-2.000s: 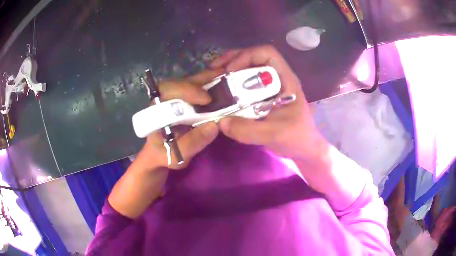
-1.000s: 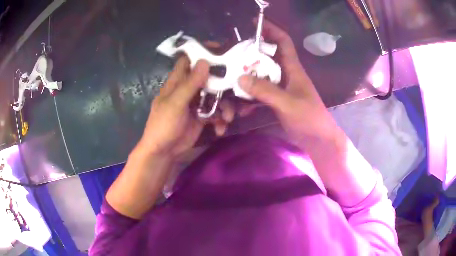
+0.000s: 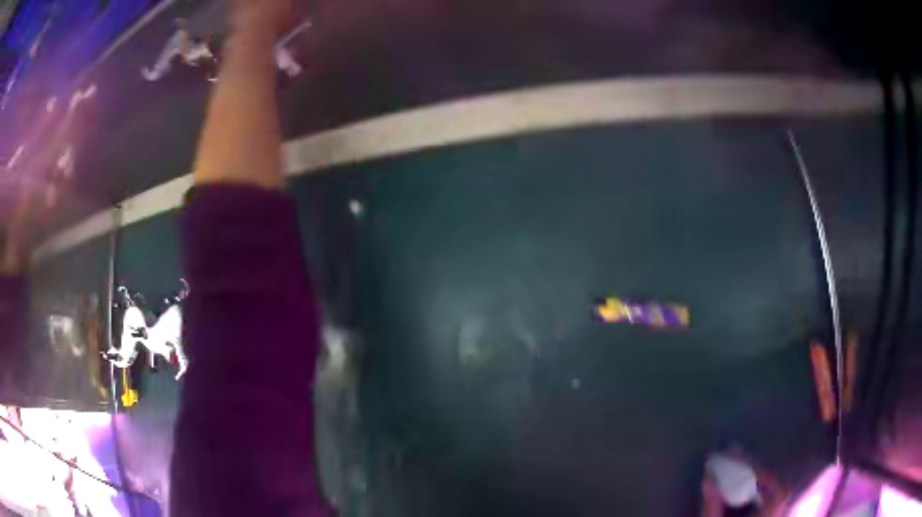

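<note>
My left hand [image 3: 265, 14] is at the top edge, blurred and partly cut off, at the end of a raised purple sleeve. A white toy scooter part [image 3: 288, 59] shows right beside it; whether the fingers hold it cannot be told. Another white scooter [image 3: 180, 53] lies just left of it. My right hand [image 3: 770, 493] is at the bottom edge, mostly cut off, with fingers around a white rounded thing that looks like the glue bottle [image 3: 734, 479].
The dark green surface is crossed by a pale strip [image 3: 566, 106]. A white scooter [image 3: 152, 335] stands left of my sleeve. A purple and yellow packet [image 3: 644, 312] lies right of centre. Orange sticks [image 3: 824, 380] and dark cables [image 3: 895, 232] are at the right. Blurred shapes fill the upper left.
The view has swung towards the far side. My hands have parted: the left reaches far up, the right is low at the right around the white bottle. The scooter is no longer held between them.
</note>
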